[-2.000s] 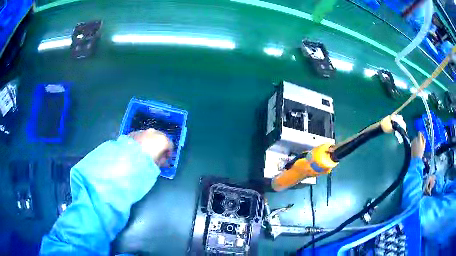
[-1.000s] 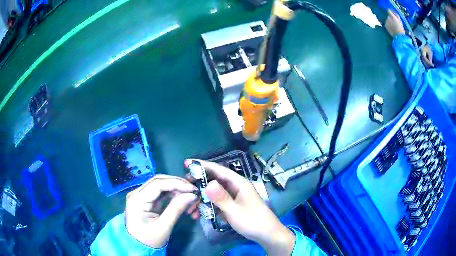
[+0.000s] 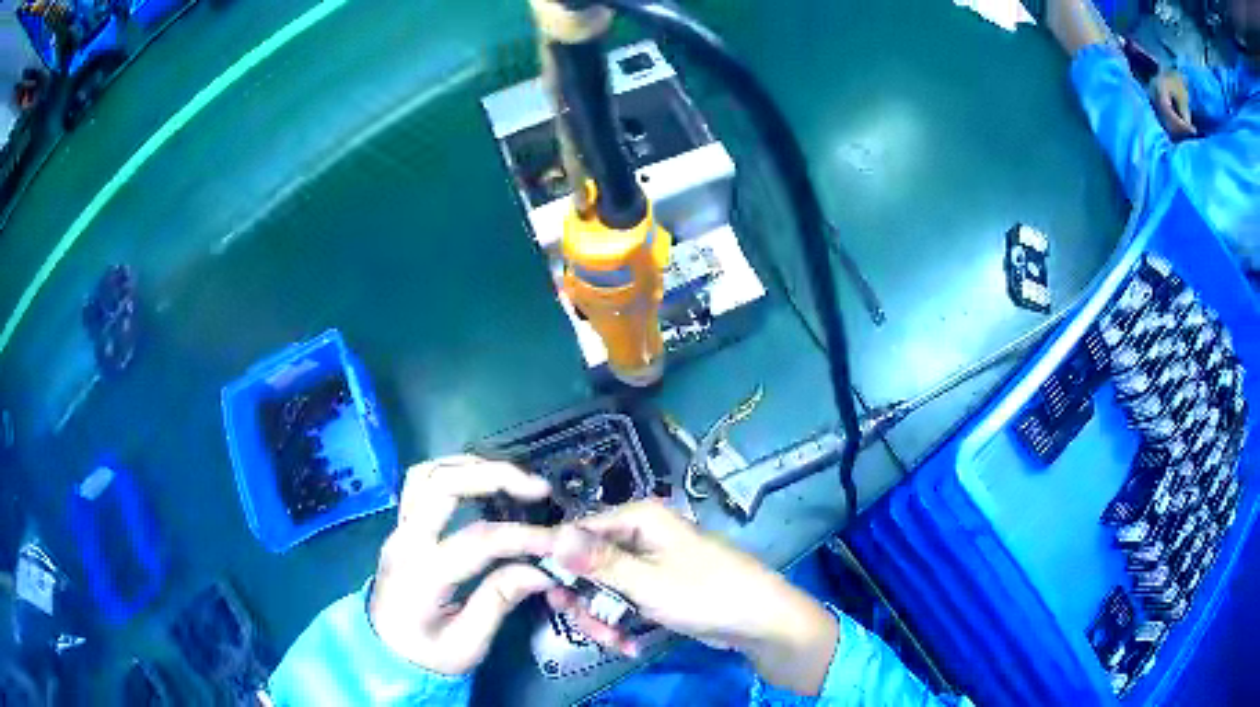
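Note:
My left hand [image 3: 463, 566] and my right hand [image 3: 677, 573] meet over the dark device housing [image 3: 594, 463]. Both hold a small black-and-silver module [image 3: 603, 602] between the fingertips. The module is partly hidden by the fingers. The housing lies below and behind the hands, its round opening partly visible and its near part covered by them. An orange electric screwdriver [image 3: 618, 297] hangs just beyond the housing, touched by neither hand.
A blue parts bin [image 3: 256, 456] is left, the white-and-black screw feeder [image 3: 691, 187] beyond. A silver air blow gun [image 3: 788, 470] lies right of the housing. A large blue tray of modules [image 3: 1029, 546] is at right. A loose module [image 3: 1027, 267] and another person's sleeve [image 3: 1117, 118] are farther right.
The module has turned and sits lower in my fingers, with more of the housing's round opening showing. The view has shifted, so screwdriver and feeder appear farther left.

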